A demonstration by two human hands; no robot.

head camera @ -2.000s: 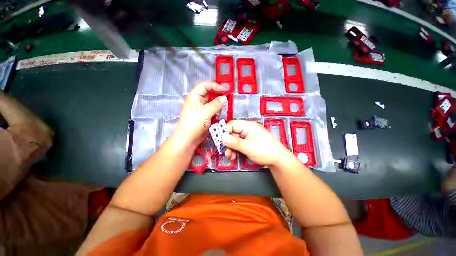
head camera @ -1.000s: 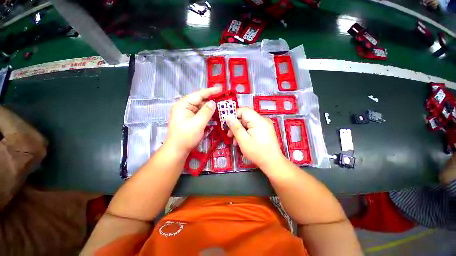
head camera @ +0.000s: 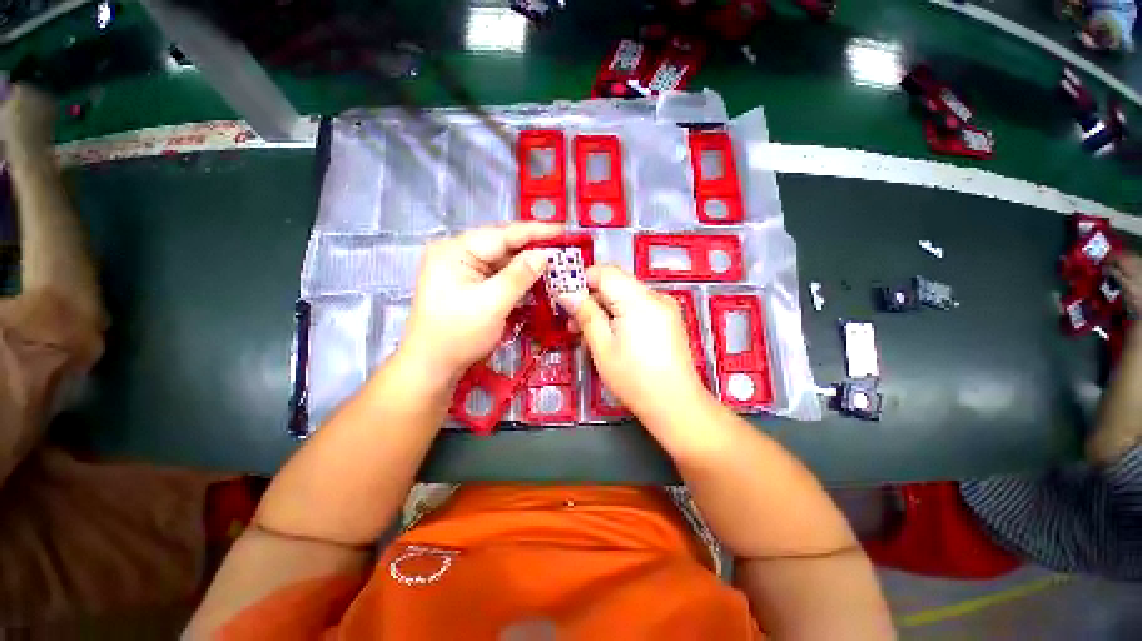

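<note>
My left hand (head camera: 470, 294) holds a red shell (head camera: 574, 241) upright in front of me, above the middle of the tray. A white keypad piece with dark dots (head camera: 565, 271) lies against this shell. My right hand (head camera: 636, 332) has its thumb and fingers on the keypad piece and the shell's right side. The fingers hide much of the shell, and I cannot tell how far the keypad sits in it. The translucent blister tray (head camera: 363, 263) lies under both hands and bears several red shells (head camera: 739, 348); one at the lower left (head camera: 482, 398) is tilted.
Right of the tray lie a black module (head camera: 859, 398), a white rectangular part (head camera: 860, 348), a small dark part (head camera: 897, 298) and white bits (head camera: 817, 297). Part-built red units (head camera: 954, 115) are on the green belt beyond the pale rail (head camera: 877, 163). People's arms show at left (head camera: 44, 276) and right.
The keypad piece has moved from beside the shell, in my right fingertips, up against the shell in my left hand. Units on the belt have shifted slightly right.
</note>
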